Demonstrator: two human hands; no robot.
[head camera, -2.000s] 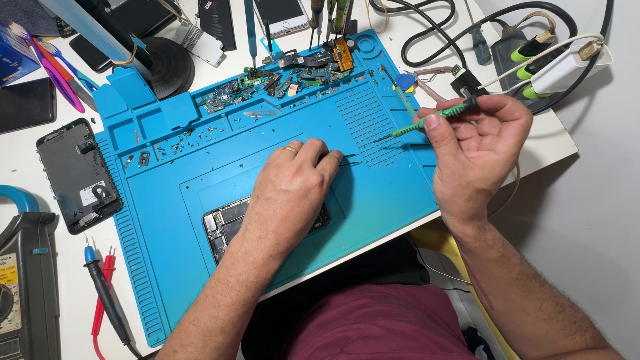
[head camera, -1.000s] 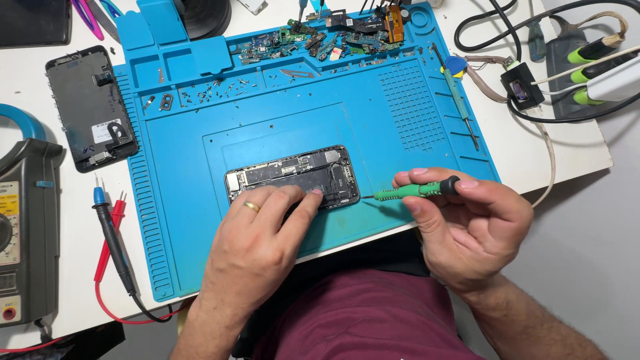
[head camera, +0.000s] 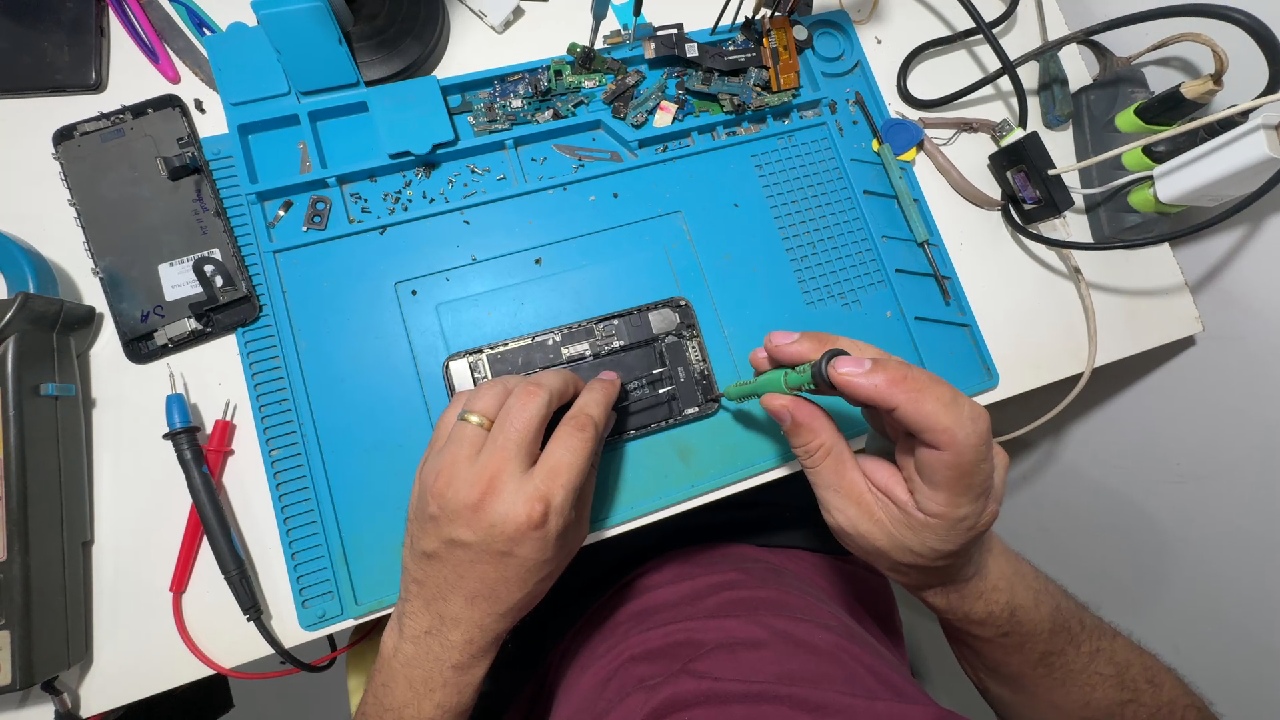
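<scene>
An opened smartphone body (head camera: 640, 365) lies on the blue silicone repair mat (head camera: 560, 240), its battery and inner parts bare. My left hand (head camera: 510, 480), with a ring on one finger, rests on the phone's left and lower part, fingertips on its inside; it hides that part. Between the thumb and fingers of my right hand (head camera: 890, 440) is a green screwdriver (head camera: 780, 382) with a black end cap, held nearly level. Its tip is at the phone's lower right corner; whether it sits on a screw I cannot tell. Small screws (head camera: 400, 195) lie scattered in a mat tray.
A detached phone screen assembly (head camera: 155, 230) lies left of the mat. Multimeter probes (head camera: 210, 490) and a multimeter (head camera: 45, 490) are at the left. Loose circuit boards (head camera: 620, 85) fill the mat's top tray. A thin screwdriver (head camera: 912, 210), cables and a power strip (head camera: 1110, 150) are at the right.
The right hand has brought the screwdriver from above the mat's right part to the phone's edge. The left hand has gone from above the phone onto it. The view has shifted.
</scene>
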